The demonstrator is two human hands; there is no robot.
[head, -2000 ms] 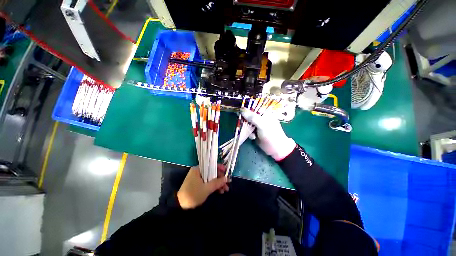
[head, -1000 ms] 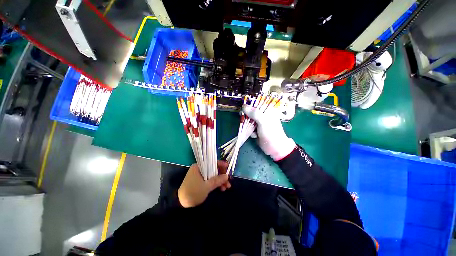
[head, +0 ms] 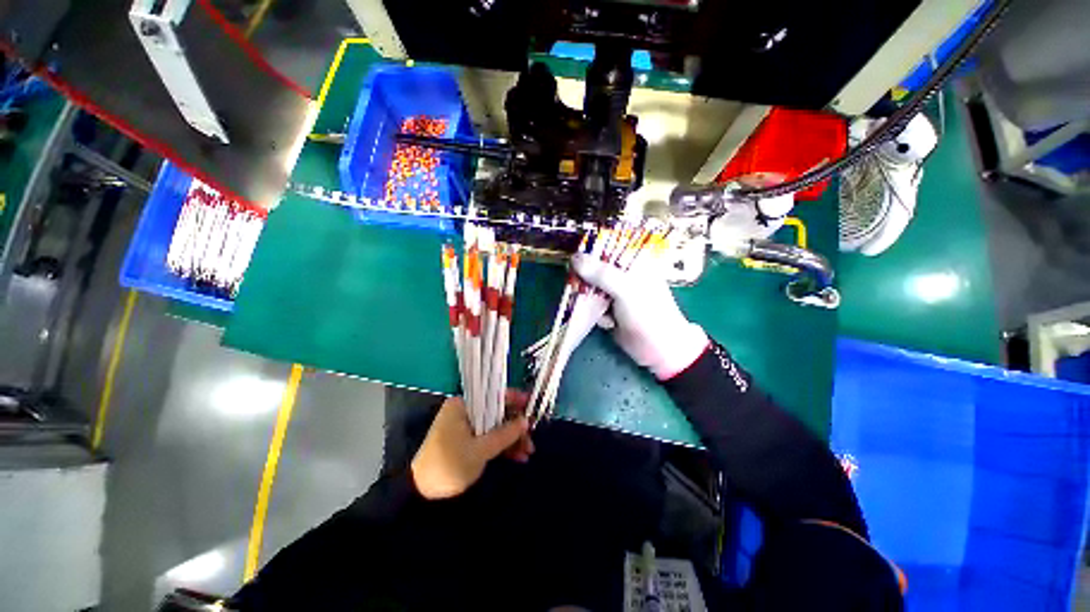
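Note:
My bare left hand [head: 464, 447] holds the lower ends of a fanned bunch of white wire leads [head: 482, 347] with dark red bands and orange tips. The tips point up towards the black crimping applicator [head: 574, 155]. My right hand [head: 645, 313], in a white glove, is closed around a second bunch of leads [head: 576, 323] right of the applicator's front. Their yellow-orange tips show above the glove. A silvery terminal strip [head: 395, 210] runs sideways into the applicator. Whether a lead touches the applicator cannot be told.
A small blue bin [head: 368, 144] of orange-red parts stands left of the applicator. A blue tray [head: 146, 257] of leads is at far left. A black ribbed hose [head: 879, 150], white fan [head: 879, 197] and red container [head: 795, 150] are at upper right. A large blue tote [head: 956, 478] is at right.
My left hand has shifted slightly left and down. Its bunch moved left, then back right, and now looks narrower with its tips a little lower. My right hand has hardly moved.

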